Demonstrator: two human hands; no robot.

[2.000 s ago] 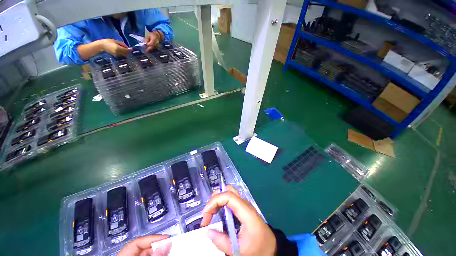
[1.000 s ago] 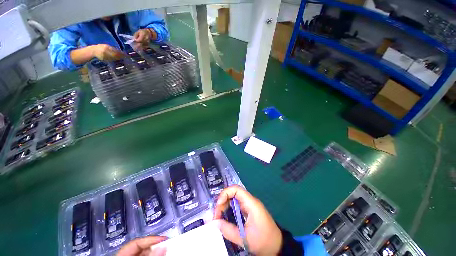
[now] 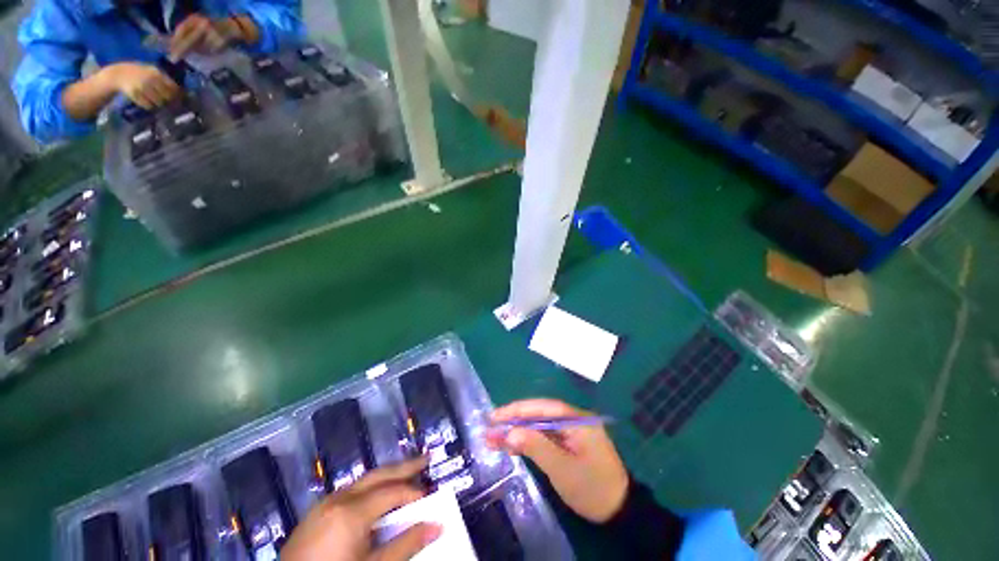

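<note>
My left hand (image 3: pixel 356 515) holds a white backing sheet (image 3: pixel 447 528) over the near part of the clear tray (image 3: pixel 378 373), with its fingers reaching to a black phone body (image 3: pixel 429 403) in the far right pocket. My right hand (image 3: pixel 570 466) is just right of the tray and holds the tweezers (image 3: pixel 564 421) between thumb and fingers, lying nearly level. The tweezer tip is blurred, and I cannot tell if a piece is on it. More black phone bodies lie in a row to the left. The lower row is partly hidden by my hands.
A white post (image 3: pixel 548 186) stands beyond the tray, with a white sheet (image 3: pixel 574 343) and a dark pad grid (image 3: pixel 687 380) near it. More trays (image 3: pixel 849 493) are low right. A person in blue (image 3: pixel 99 55) works over stacked trays (image 3: pixel 263 159) across the bench.
The view has shifted. My left hand has moved up onto the far right phone body. My right hand has moved off the lower pockets to the tray's right side, and the tweezers have turned from steep to nearly level.
</note>
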